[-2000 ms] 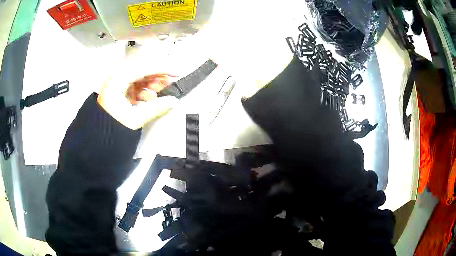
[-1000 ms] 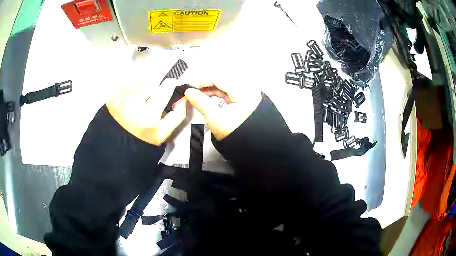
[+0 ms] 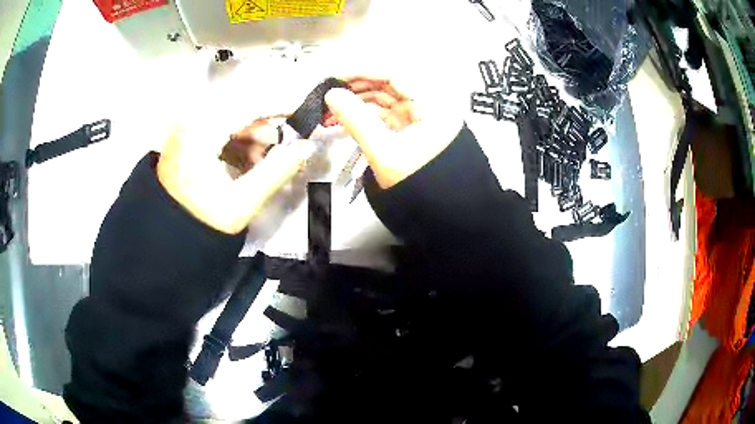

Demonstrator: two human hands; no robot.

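A short black webbing strap is held between my two hands in front of the machine, its upper end bent over. My left hand grips its lower end, where a small buckle edge seems to show at the fingers. My right hand pinches the upper end between thumb and fingers. Silvery thread snips stick out below my right palm. Another strap lies upright below my hands, its lower end running into the black strap heap.
A loose pile of slide buckles lies right, with a plastic bag behind. The grey sewing machine head stands at the top. A finished strap lies left. Orange material hangs at the right edge.
My right hand came back from the buckle pile side to the strap in my left hand. Since one second ago, both hands are slightly higher and the strap's upper end is bent over.
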